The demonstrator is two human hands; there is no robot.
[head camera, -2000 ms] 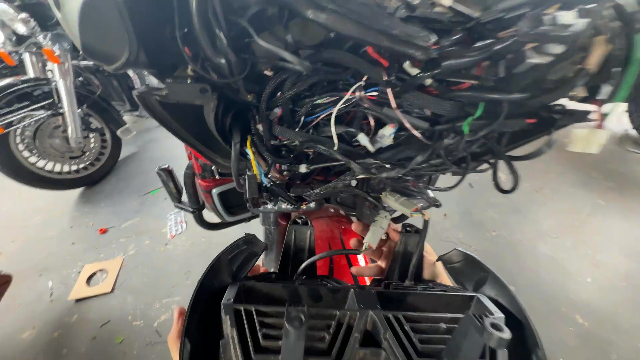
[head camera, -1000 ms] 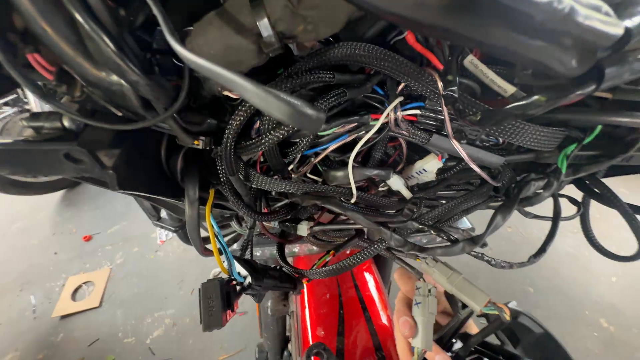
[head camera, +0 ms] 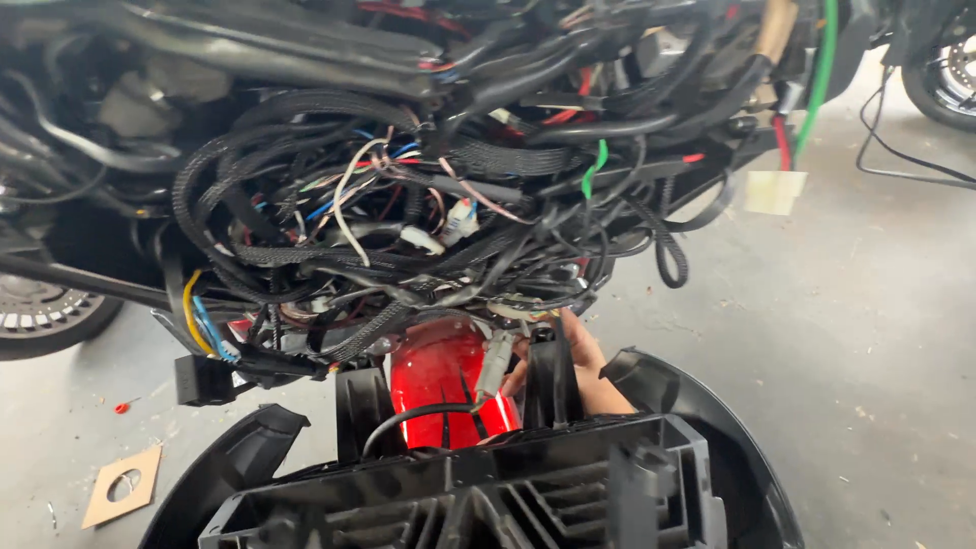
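Observation:
A thick bundle of wires and braided black harnesses (head camera: 366,252) hangs from the open front of a motorcycle. Below it, my right hand (head camera: 583,366) reaches up behind a black plastic bracket arm (head camera: 547,377). Its fingers are beside a grey wire connector (head camera: 496,362), partly hidden, so I cannot tell whether they grip it. A black cable runs from that connector down to a black plastic housing (head camera: 457,465) with curved side wings. Another pale connector (head camera: 515,311) lies just above my fingers. Behind the housing is a red fender (head camera: 435,374). My left hand is not in view.
A black connector block (head camera: 204,380) with yellow and blue wires dangles at the left. A cardboard piece with a round hole (head camera: 101,499) lies on the grey floor. Wheels of other motorcycles (head camera: 49,309) stand at both sides. A green cable (head camera: 820,76) hangs at the right.
The black housing is back in fuller view after the closer view one second ago. My left hand, seen at the housing's left side two seconds ago, is out of sight.

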